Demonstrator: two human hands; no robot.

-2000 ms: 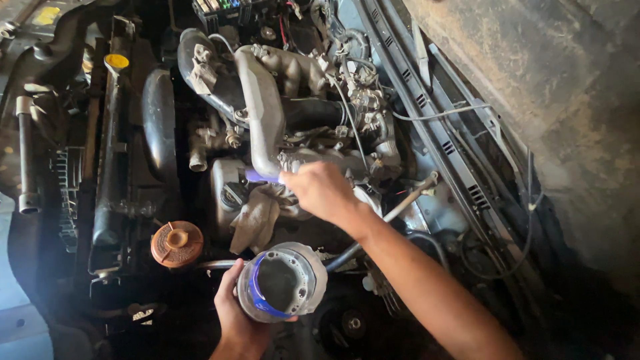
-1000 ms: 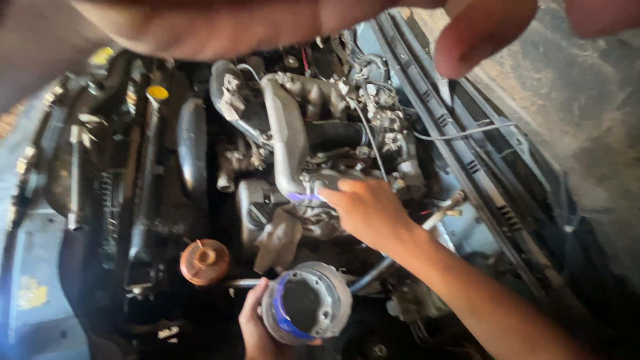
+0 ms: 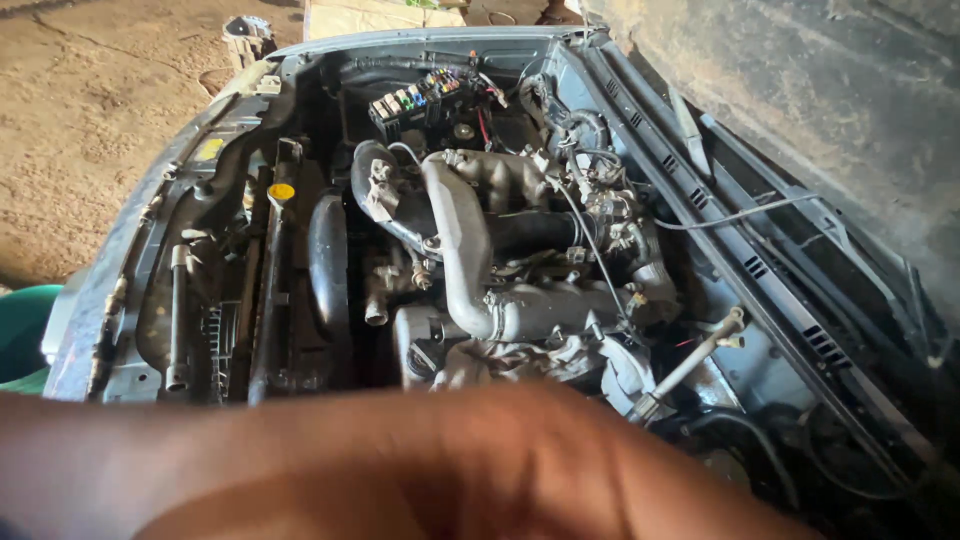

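A large, blurred hand and forearm [image 3: 480,465] cross the bottom of the head view close to the lens; whose they are cannot be told for certain. Neither of my working hands can be made out. Behind the blur lies an open car engine bay. A grey metal intake pipe [image 3: 459,232] bends down to the intake manifold [image 3: 559,309]. Crumpled cloth [image 3: 517,360] lies just below the manifold, partly covered by the blurred hand. A black oil filler cap [image 3: 424,358] sits left of the cloth. Whatever lies lower is hidden.
A yellow-topped radiator cap [image 3: 281,192] and a black curved hose [image 3: 328,262] are on the left. At the back stands an uncovered fuse box [image 3: 409,105]. A metal tube [image 3: 697,360] slants at right, near the slotted cowl [image 3: 697,199]. A green tub [image 3: 26,330] stands beyond the fender.
The view has shifted widely. My left hand with the round container and my right hand at the manifold, both visible earlier, are out of sight. The close blurred hand was at the top one second ago.
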